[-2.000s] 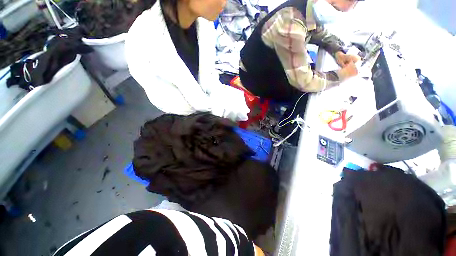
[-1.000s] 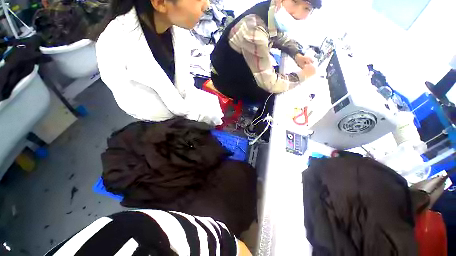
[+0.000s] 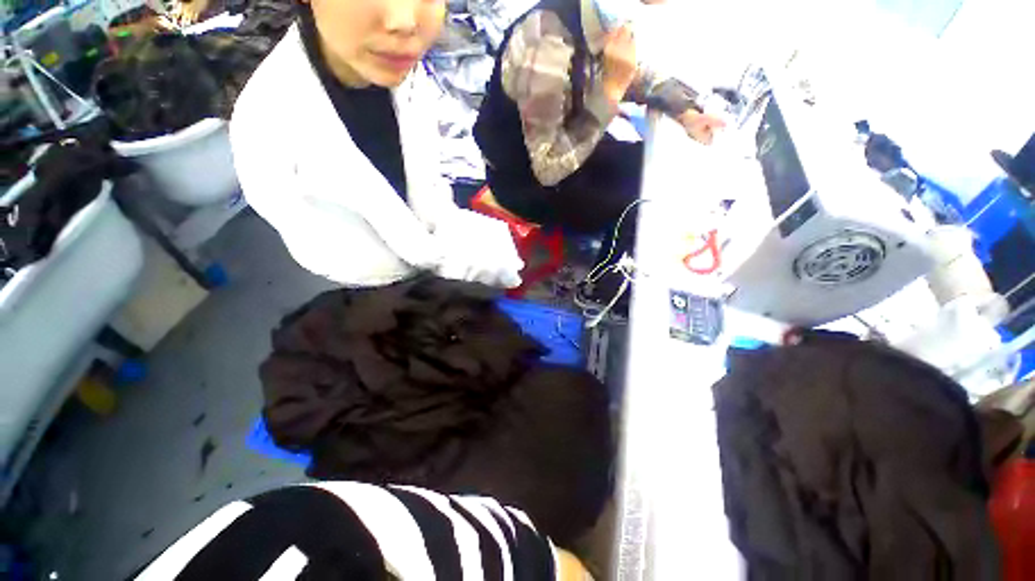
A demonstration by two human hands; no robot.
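A large crumpled heap of dark brown-black garment pieces [image 3: 420, 386] lies low in front of me on a blue plastic support [image 3: 550, 327]. A second dark garment pile [image 3: 851, 454] lies on the white machine table [image 3: 670, 454] at the right. The wearer's striped black-and-white sleeve [image 3: 375, 528] crosses the bottom edge, with a small bit of skin at its right end. Both of my hands are out of the picture.
A person in white [image 3: 329, 204] stands behind the low heap. Another person in a plaid sleeve [image 3: 545, 102] sits by the neighbouring machine [image 3: 840, 261]. Red-handled scissors [image 3: 706, 252] and a small dark control box [image 3: 695, 316] lie on the table. White tubs [image 3: 68, 272] stand left.
The view has shifted. The person in white has turned more towards me. The seated person has raised one hand towards the face. The heaps look unchanged.
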